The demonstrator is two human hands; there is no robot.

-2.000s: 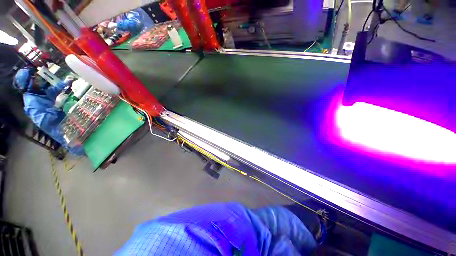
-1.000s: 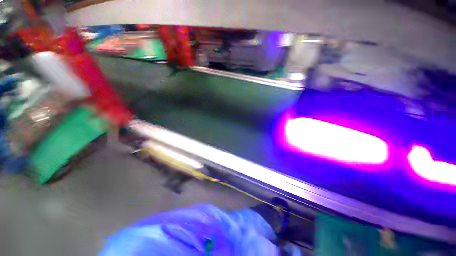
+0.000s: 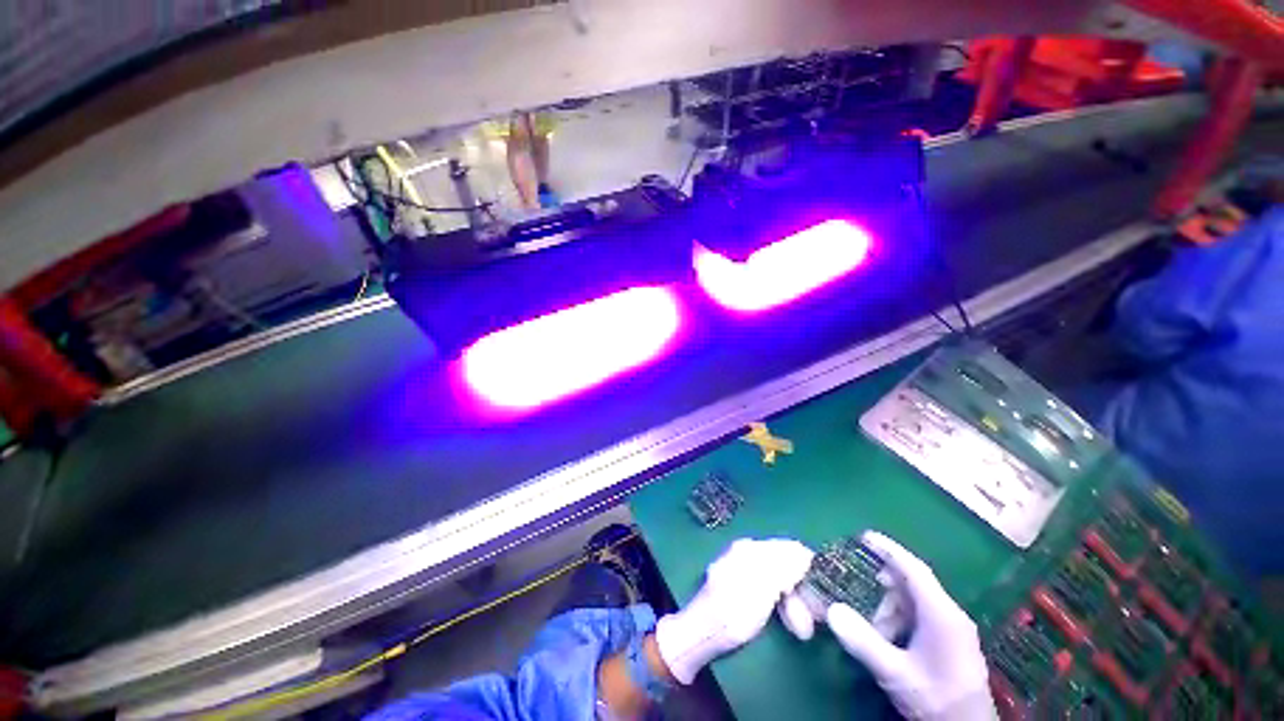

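A small green circuit board (image 3: 846, 575), crowded with parts, is held above the green mat between my two gloved hands. My left hand (image 3: 735, 603), in a white glove with a blue band at the wrist, grips its left edge. My right hand (image 3: 922, 641), also white-gloved, holds its right side with thumb and fingers. A second small circuit board (image 3: 714, 500) lies on the green mat (image 3: 824, 486) near the conveyor, beyond my left hand.
A sectioned tray (image 3: 1049, 620) with boards and red pockets is at the lower right. A pale plate (image 3: 972, 458) lies beyond it. Yellow tape (image 3: 768, 441) marks the mat. Two glowing lamps (image 3: 577, 345) hang over the conveyor (image 3: 268, 465). A person in blue (image 3: 1211, 366) is at right.
The view has swung right from the aisle and conveyor to the mat. Both my gloved hands are now in view, holding a board; before, only a blue sleeve showed.
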